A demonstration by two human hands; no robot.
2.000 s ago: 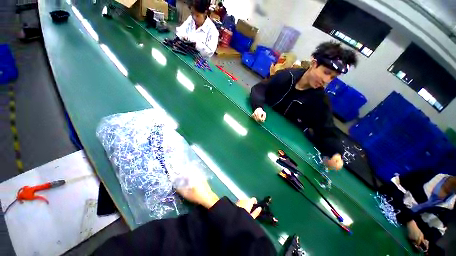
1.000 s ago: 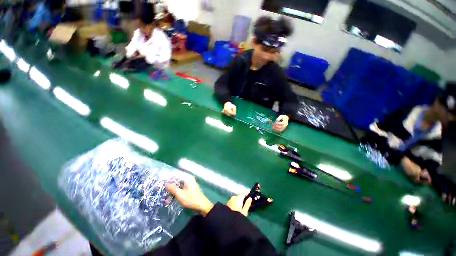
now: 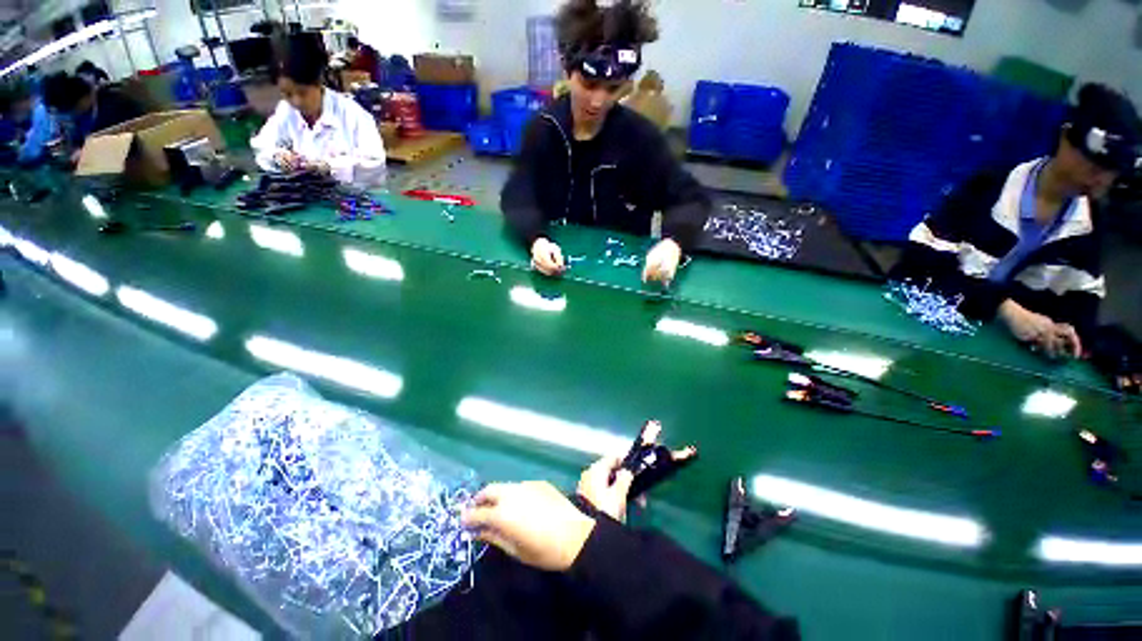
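A clear plastic bag (image 3: 294, 501) full of silver bent-wire parts lies on the green bench in front of me, to the left. My right hand (image 3: 532, 520) reaches across to its right edge, fingertips pinched on silver parts; how many is unclear. My left hand (image 3: 605, 486) is beyond my right sleeve and grips a black clamp (image 3: 651, 463) with a copper-coloured tip. My right forearm hides part of my left arm. Another black clamp (image 3: 751, 520) stands to the right, with a third (image 3: 1033, 616) at the bottom edge.
Two black clamp leads (image 3: 770, 348) (image 3: 820, 394) lie across the green bench (image 3: 426, 338). A person in black (image 3: 601, 175) sits opposite, beside a black tray (image 3: 833, 251) of silver parts. Others sit at far left and right. A white side table (image 3: 182, 614) shows at lower left.
The view has swung to the right and up. My right hand has drawn back from over the bag to its right edge. My left hand still holds the clamp.
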